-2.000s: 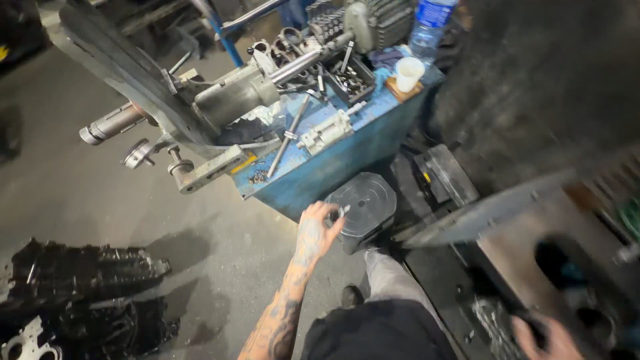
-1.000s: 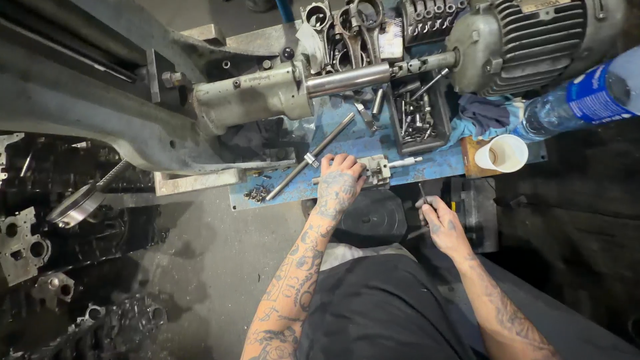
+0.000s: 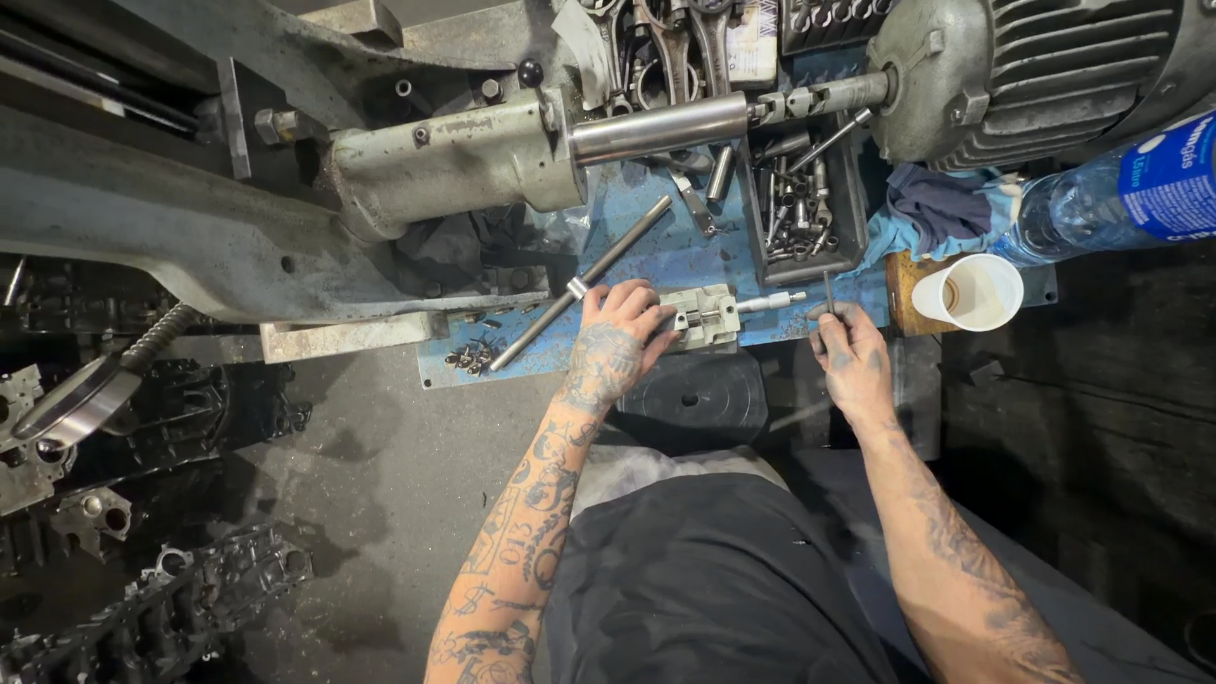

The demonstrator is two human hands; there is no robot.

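My left hand point(image 3: 613, 347) rests over the left end of a pale metal fixture point(image 3: 705, 318) with a micrometer head point(image 3: 771, 301) on its right side; whether its fingers grip the fixture cannot be told. Just left of those fingers, a long steel bar point(image 3: 541, 332) with a bright collar point(image 3: 578, 288) lies slantwise on the blue bench top point(image 3: 731, 255). My right hand point(image 3: 852, 356) holds a thin dark rod point(image 3: 828, 293) upright between thumb and fingers, below a black tray point(image 3: 807, 271) of sockets. Small metal pieces point(image 3: 472, 357) lie at the bench's left corner.
A machine spindle housing point(image 3: 456, 161) and an electric motor point(image 3: 1035, 81) span the back. Connecting rods point(image 3: 670, 47) lie behind. On the right are a white cup point(image 3: 969, 293), rags point(image 3: 940, 209) and a water bottle point(image 3: 1092, 199). Engine blocks point(image 3: 142, 608) stand on the floor at left.
The view has swung closer over the bench. My left hand, over the floor and a stool two seconds ago, is at the fixture. The right hand has come to the bench edge.
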